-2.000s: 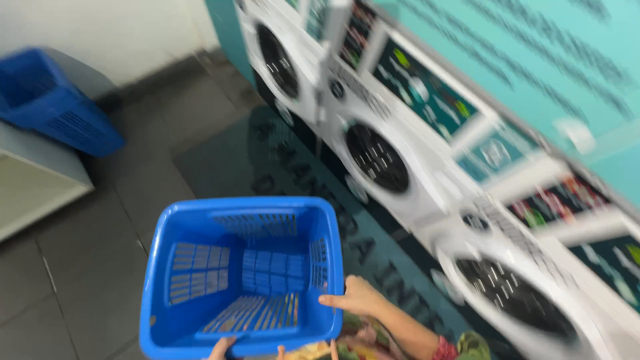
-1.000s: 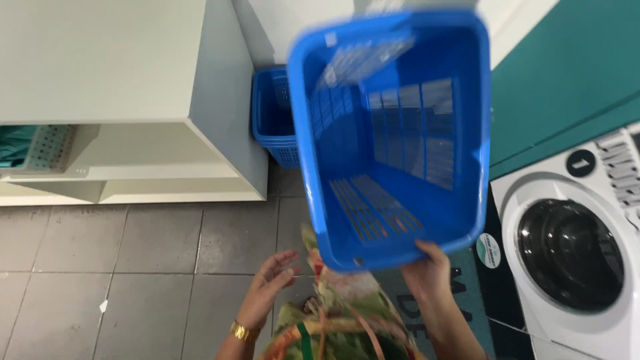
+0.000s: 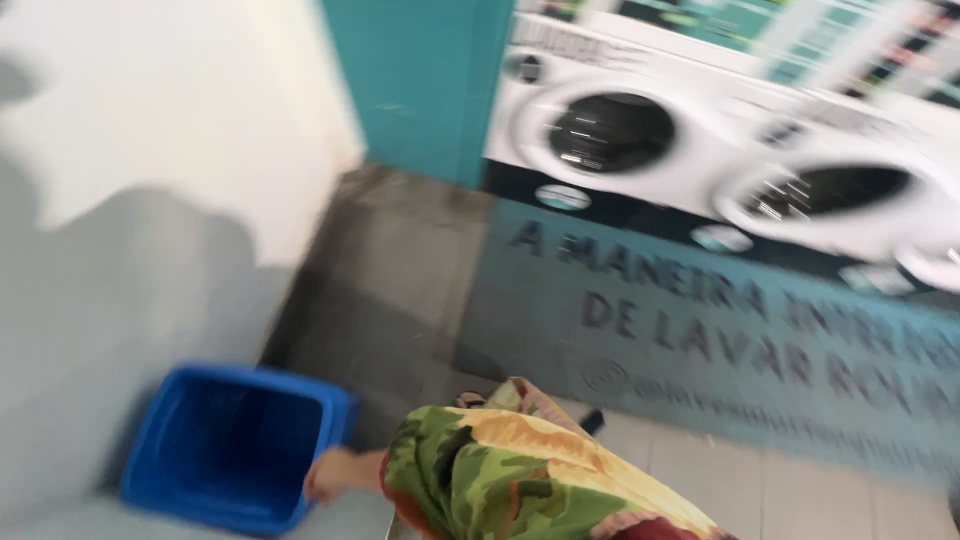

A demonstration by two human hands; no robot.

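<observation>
A blue plastic laundry basket [image 3: 225,450] is at the lower left beside the wall, its opening facing up and its inside dark. A further blue edge shows just past its upper right corner, perhaps another basket under it. My left hand [image 3: 327,475] is at the basket's right rim, with the fingers curled over it; blur hides the exact grip. The forearm comes out of a green and yellow patterned sleeve [image 3: 480,465] with a red hem. My right hand is out of the frame.
White front-loading washing machines [image 3: 611,135] line the upper right, on a black base. In front of them lies a teal floor mat [image 3: 525,322] with printed writing. A pale wall [image 3: 150,150] bounds the left side, beside a teal panel [image 3: 420,90].
The basket was held up in front of me by my right hand one second ago; now it is low by the wall. My right hand has left the frame. The view has swung strongly.
</observation>
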